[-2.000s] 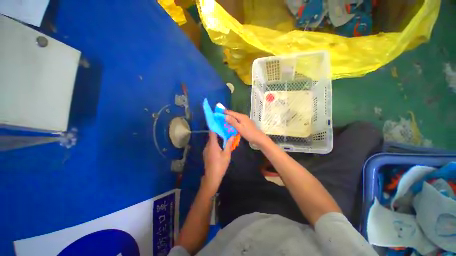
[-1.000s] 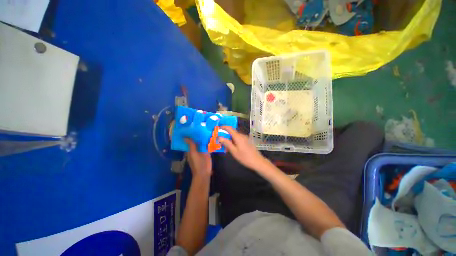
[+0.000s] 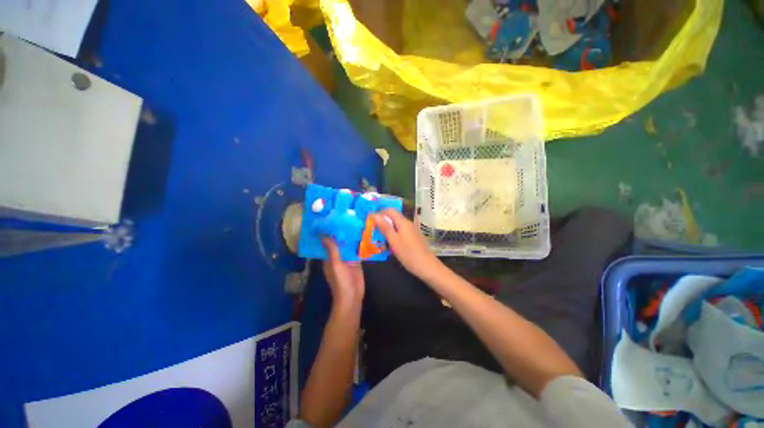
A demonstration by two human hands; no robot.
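Note:
A bright blue plush skin (image 3: 339, 221) with an orange patch and white spots is held in front of the cream nozzle base (image 3: 292, 227) on the blue machine. It lies spread and slightly puffed, its left edge by the nozzle base. The thin tube is hidden, apparently behind or inside the piece. My left hand (image 3: 342, 272) grips its lower edge from below. My right hand (image 3: 400, 241) holds its right end, fingers on the orange patch.
The blue machine panel (image 3: 209, 159) fills the left, with a pale metal box (image 3: 63, 134) and a warning sign (image 3: 151, 380). A white perforated basket (image 3: 542, 196) stands by my knees. A yellow bag liner (image 3: 469, 84) lies behind it. A blue crate (image 3: 609, 326) of pieces is at right.
The piece went from folded and narrow between my hands to spread out against the nozzle base, covering the tube. Since one second ago it has shifted slightly right. The view has also shifted slightly.

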